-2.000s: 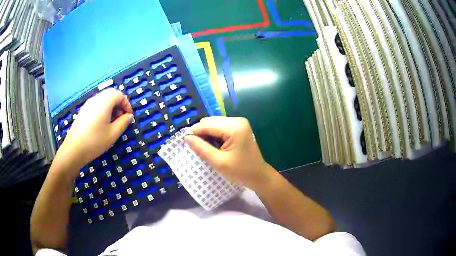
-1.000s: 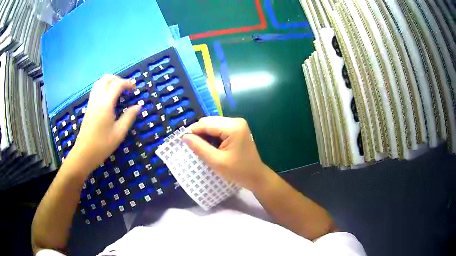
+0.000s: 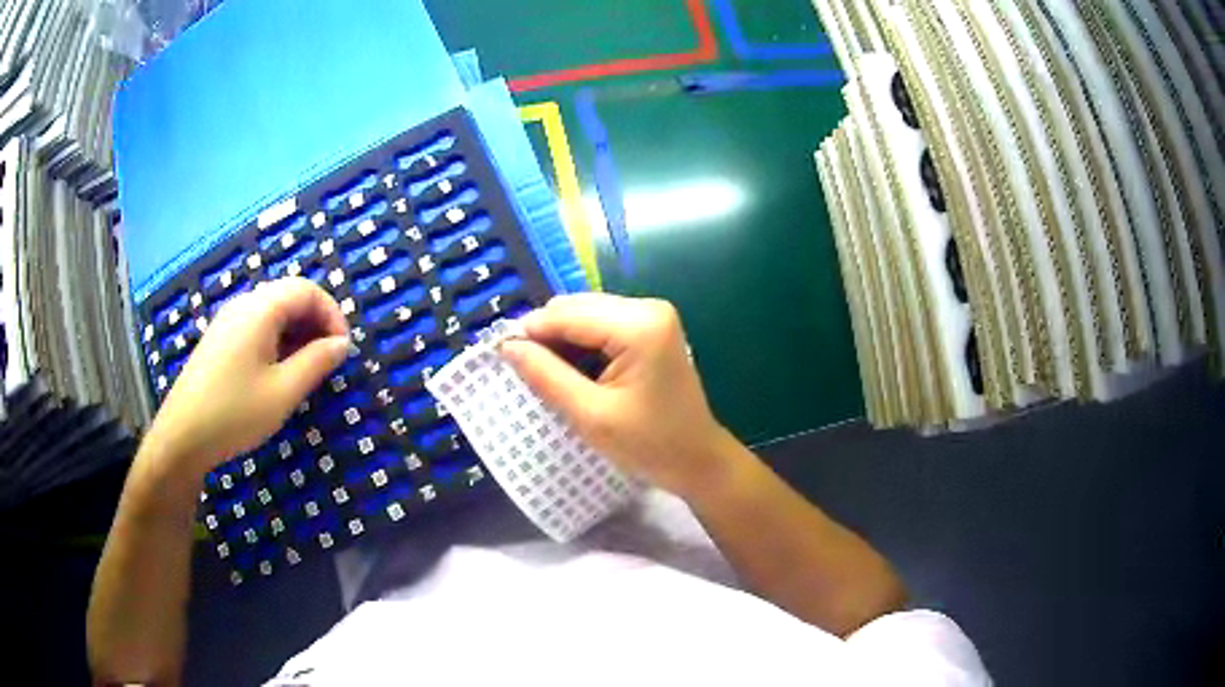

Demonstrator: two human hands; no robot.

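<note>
The black foam tray [image 3: 390, 381] lies at a slant, with rows of blue oblong cut-outs and small white labels [image 3: 380, 440] between them. My right hand [image 3: 611, 383] pinches the top corner of the white label sheet [image 3: 531, 450], which hangs bent over the tray's right front part. My left hand [image 3: 255, 369] is over the tray's middle left, thumb and forefinger close together. A tiny pale spot shows at its fingertips; whether it is a label is too small to tell. My left hand hides part of the tray.
A plain blue sheet [image 3: 289, 101] lies beyond the tray. Upright boards [image 3: 1021, 228] stand at the right, and more boards [image 3: 67, 255] at the left. The green bench top [image 3: 726, 309] carries red, blue and yellow tape. Crumpled clear plastic [image 3: 128, 30] is at the far left.
My left hand has moved from the tray's upper rows back toward me, its spread fingers now close together. My right hand still holds the sheet, nearly unmoved.
</note>
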